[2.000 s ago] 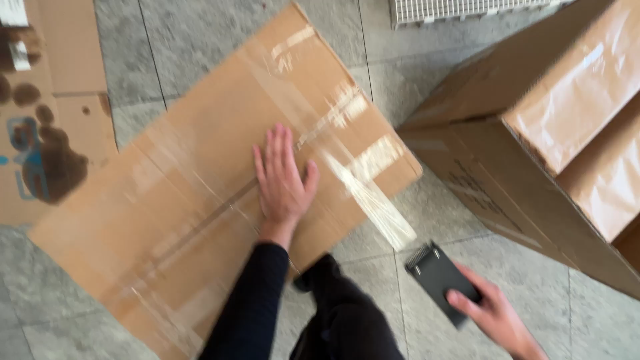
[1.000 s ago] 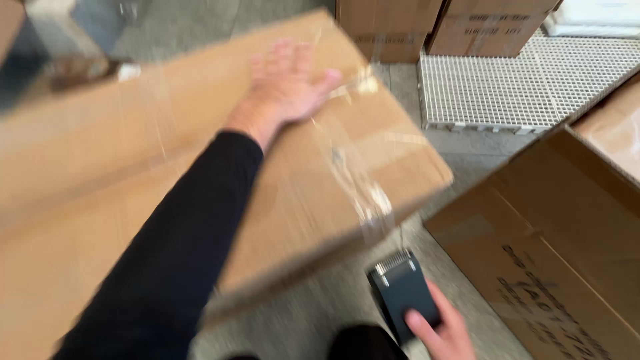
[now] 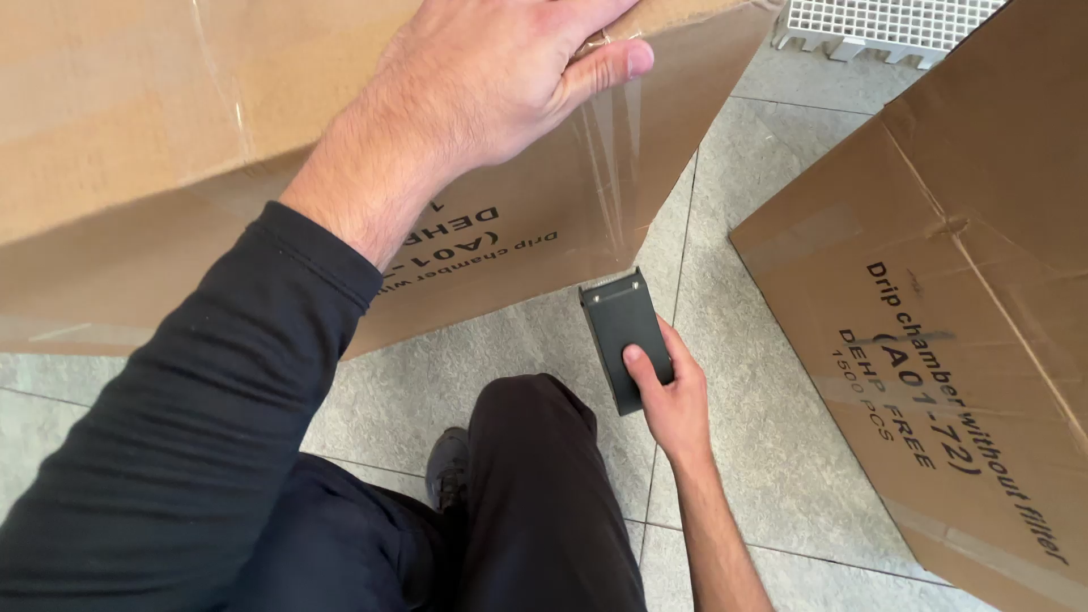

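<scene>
A large taped cardboard box [image 3: 127,110] fills the upper left, its top and a printed side showing. My left hand [image 3: 510,76] lies on its top near the edge, thumb spread apart; its other fingertips are cut off by the frame. Below the box's near right corner, my right hand [image 3: 671,391] holds a dark rectangular handheld tool [image 3: 625,340] with a fine-toothed front edge, the thumb across its flat face. That toothed edge is close to the box's lower edge; whether they touch I cannot tell.
Another printed cardboard box [image 3: 850,289] stands at the right, on the grey tiled floor [image 3: 722,476]. A white plastic grid [image 3: 884,21] is at the top right. My legs and one shoe [image 3: 448,467] are below the box.
The box's printed side now shows, where its broad top filled the view two seconds ago. My left hand has stayed on the box, and my right hand still holds the dark tool. The view has shifted.
</scene>
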